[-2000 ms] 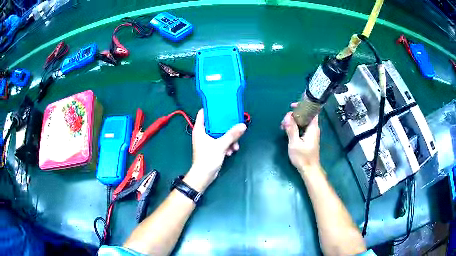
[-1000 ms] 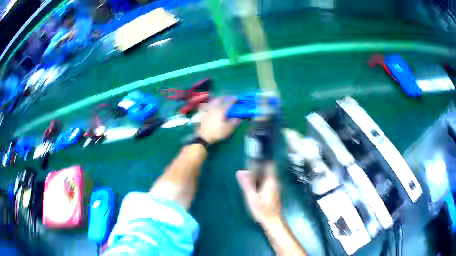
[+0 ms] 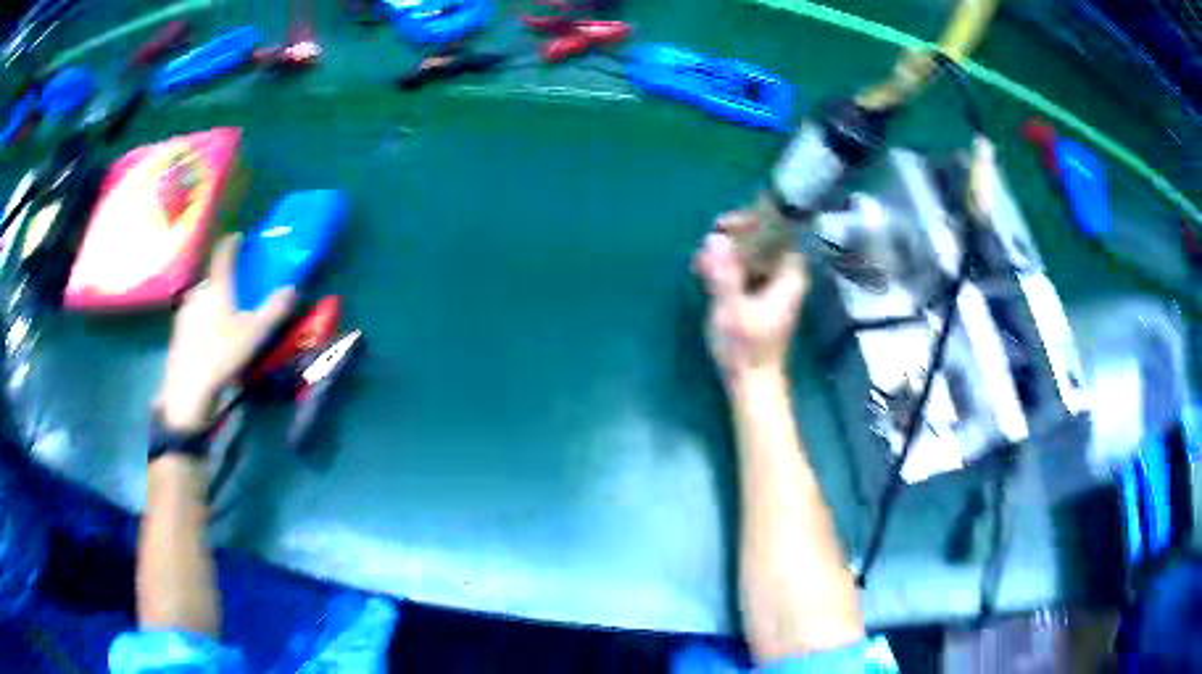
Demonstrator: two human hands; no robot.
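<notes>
My left hand (image 3: 218, 329) is at the lower end of a blue battery tester (image 3: 293, 240) at the left, its thumb and fingers on either side of the case. The image is blurred. A red alligator clip (image 3: 306, 336) and a black alligator clip (image 3: 323, 382) lie just right of this hand. My right hand (image 3: 758, 296) is closed around the tan grip of the electric screwdriver (image 3: 811, 171), which hangs tilted from a yellow cord. Its tip is hidden.
A pink tin box (image 3: 152, 217) stands left of the tester. Two pale screw feeders (image 3: 969, 329) stand at the right, with a black cord across them. Another blue tester (image 3: 712, 86) lies at the far side; more testers lie at far left and far right (image 3: 1084, 184).
My left hand has moved from the far side to the near left, onto another tester. The tester it was at lies on the far side. My right hand still holds the screwdriver, now further right.
</notes>
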